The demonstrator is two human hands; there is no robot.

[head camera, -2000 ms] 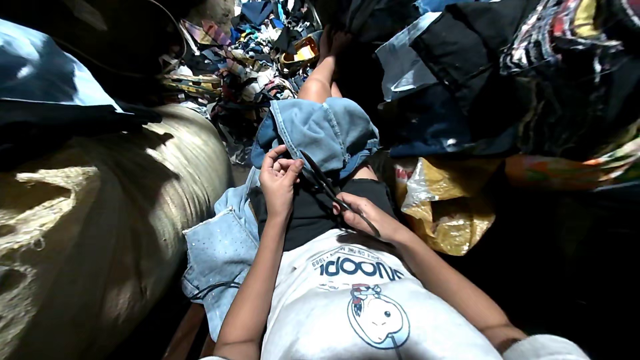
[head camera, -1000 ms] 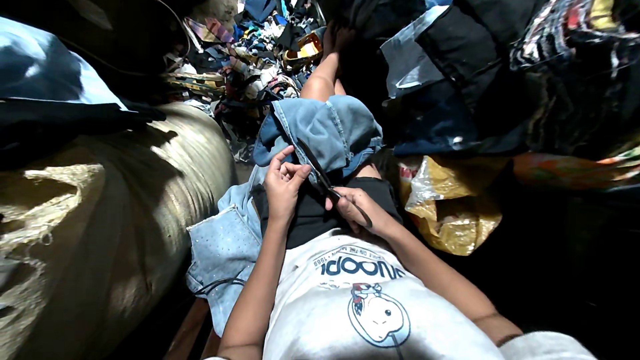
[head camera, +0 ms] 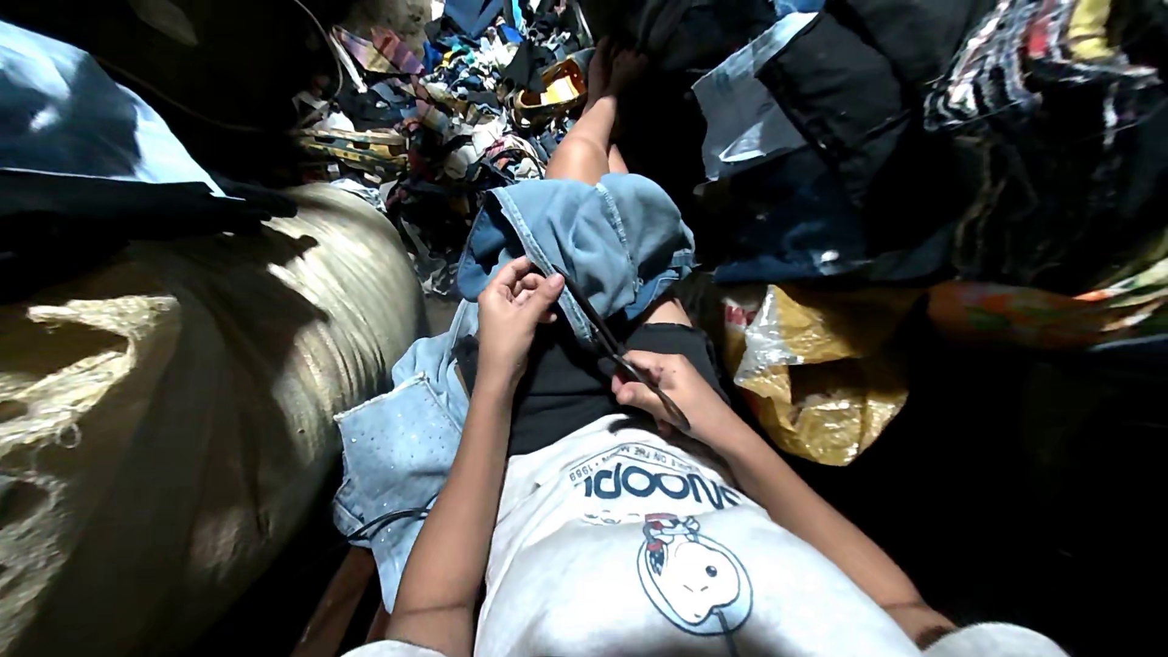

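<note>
A piece of light blue denim (head camera: 584,233) lies over my knees, its stitched edge running down between my hands. My left hand (head camera: 518,310) is at this edge, fingers curled and thumb close to the cloth; whether it pinches the edge cannot be told. My right hand (head camera: 668,388) grips a long, dark tool (head camera: 602,336), apparently scissors, near my lap. The tool's narrow end points up and left along the denim edge, and its lower end shows under my palm. More pale denim (head camera: 401,438) hangs at my left side, with a dark cord across it.
A large, pale woven sack (head camera: 347,274) bulges on the left. Fabric scraps (head camera: 484,91) cover the floor beyond my feet, around a yellow container (head camera: 555,89). Dark cloth is heaped at the upper right, above a yellow plastic bag (head camera: 821,401).
My right hand and the dark tool have shifted slightly against the denim edge. My left hand stays beside that edge.
</note>
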